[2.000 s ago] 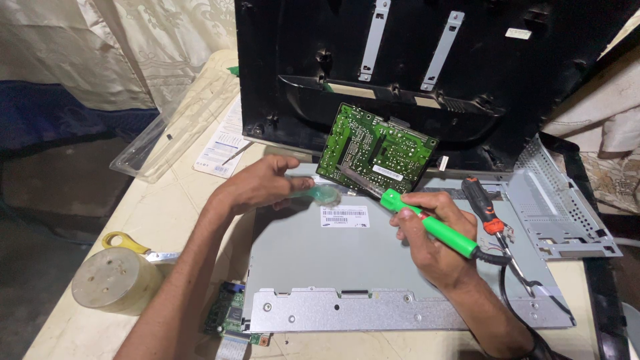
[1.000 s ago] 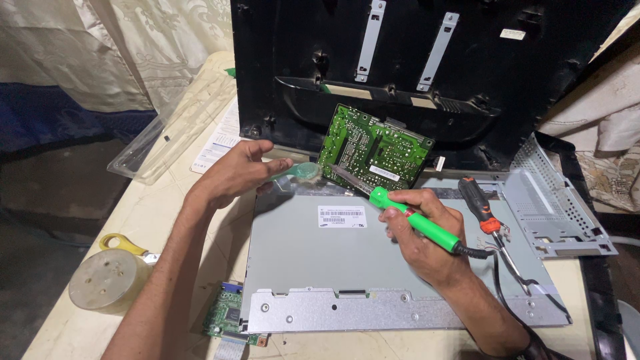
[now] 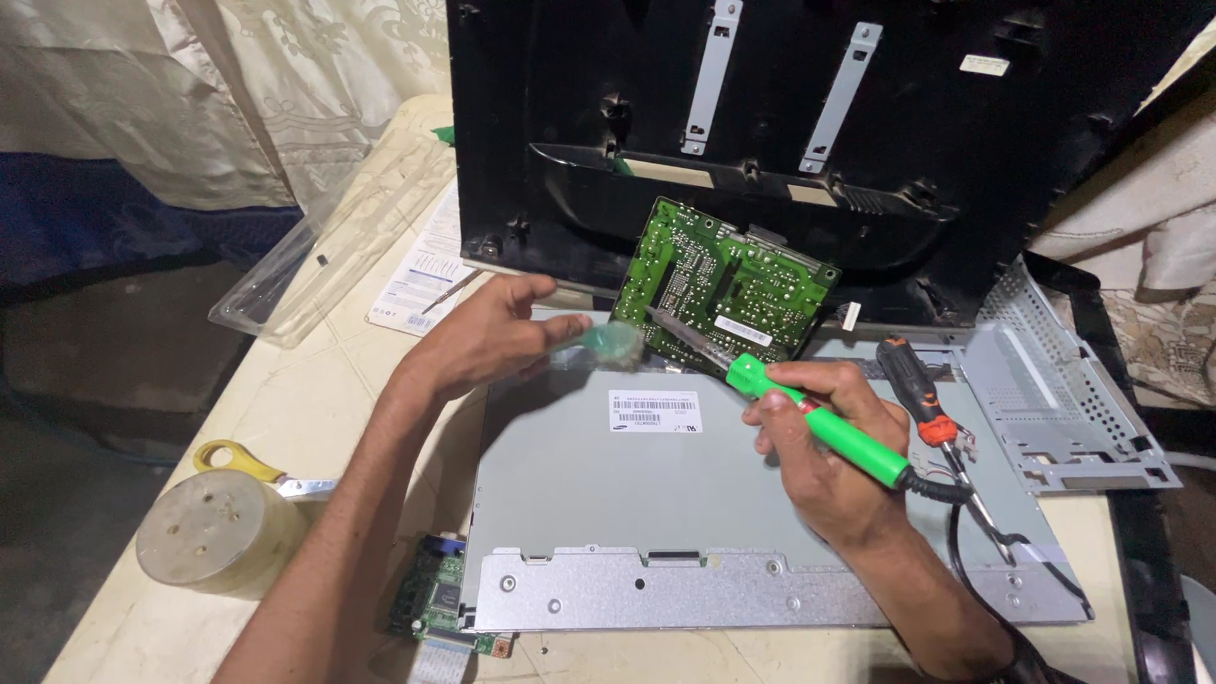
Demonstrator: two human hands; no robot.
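A green-handled soldering iron (image 3: pixel 822 423) is gripped in my right hand (image 3: pixel 836 446), its tip at the lower left part of a green circuit board (image 3: pixel 727 285). The board leans, solder side showing, against a black plastic monitor back cover (image 3: pixel 503 114). My left hand (image 3: pixel 494 332) holds a small greenish translucent object (image 3: pixel 611 343), blurred, by the board's lower left corner; its exact kind cannot be told. Beneath both hands lies a grey metal-backed LCD panel (image 3: pixel 570 465) with a white label (image 3: pixel 655 411).
A screwdriver (image 3: pixel 917 389) lies on the panel's right side, beside a perforated metal bracket (image 3: pixel 1054 380). At left are yellow-handled scissors (image 3: pixel 237 461), a round translucent container (image 3: pixel 218 532) and a clear plastic tray (image 3: pixel 294 275). A second circuit board (image 3: pixel 437 589) sits under the panel's lower left corner.
The soldering iron's tip has moved slightly across the board's left part. My left hand has shifted a little, with the greenish object staying near the board's lower left corner.
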